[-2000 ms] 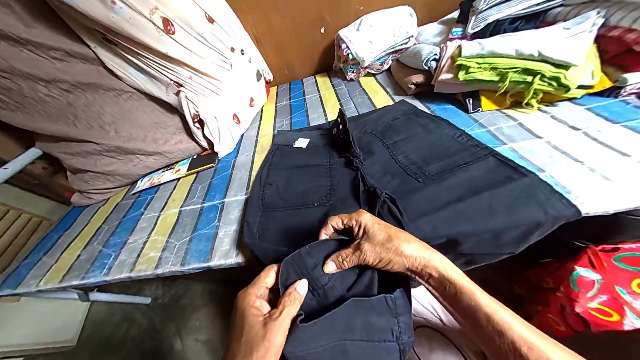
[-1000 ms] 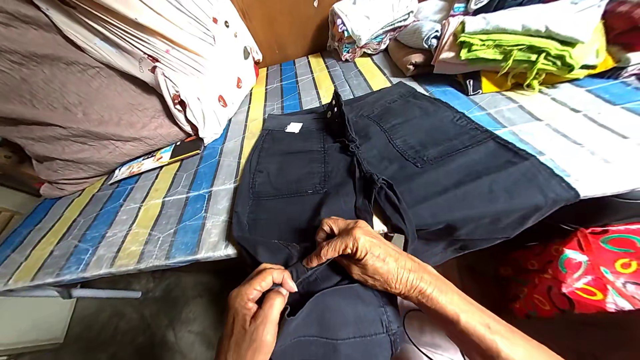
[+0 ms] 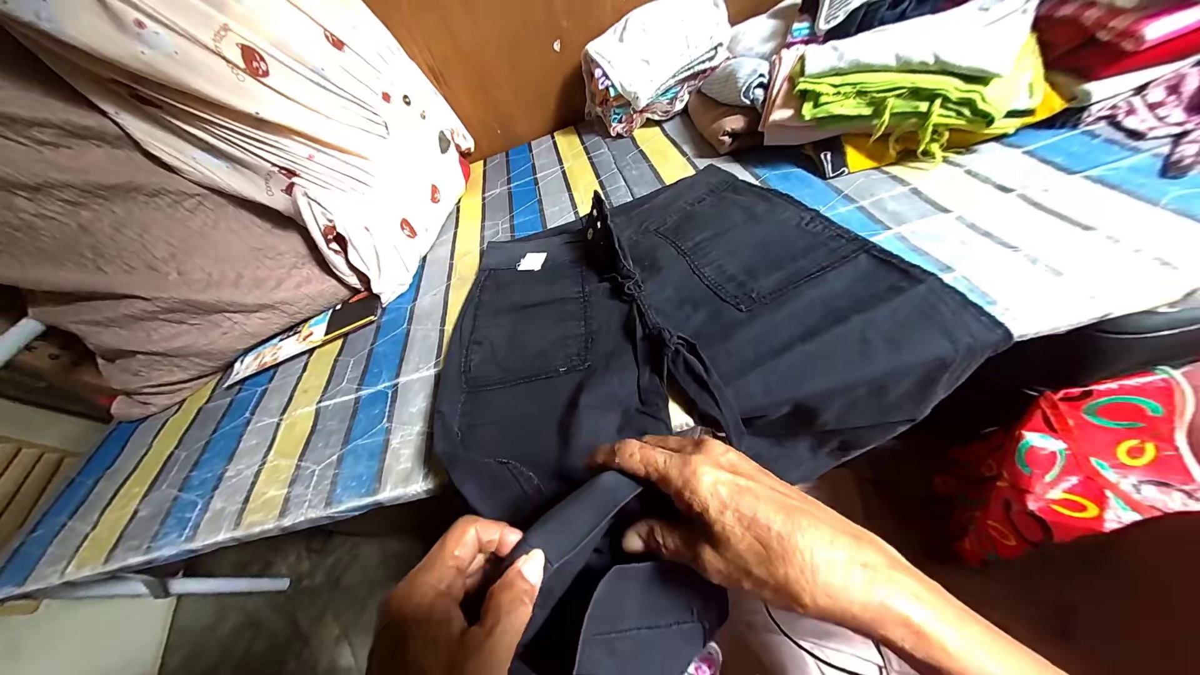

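Dark denim-like trousers lie inside out over the table's front edge, with seams and pocket bags showing and a small white tag near the waistband. The lower part of one leg hangs towards me. My left hand pinches a folded edge of that leg between thumb and fingers. Just to the right, my right hand has its fingers on the same fold, thumb tucked under the cloth. The fold runs slanting between both hands. The fingertips of my right hand are partly hidden by fabric.
The table wears a striped plastic-covered cloth. Folded clothes are piled along its back right, beside a bundled white cloth. A printed light cloth and a brown cloth stand left, near a flat booklet. A red patterned bag is at right.
The leg's edge, spread between my hands two seconds ago, is now gathered into a narrow slanting fold. My right hand has shifted slightly along the cloth.
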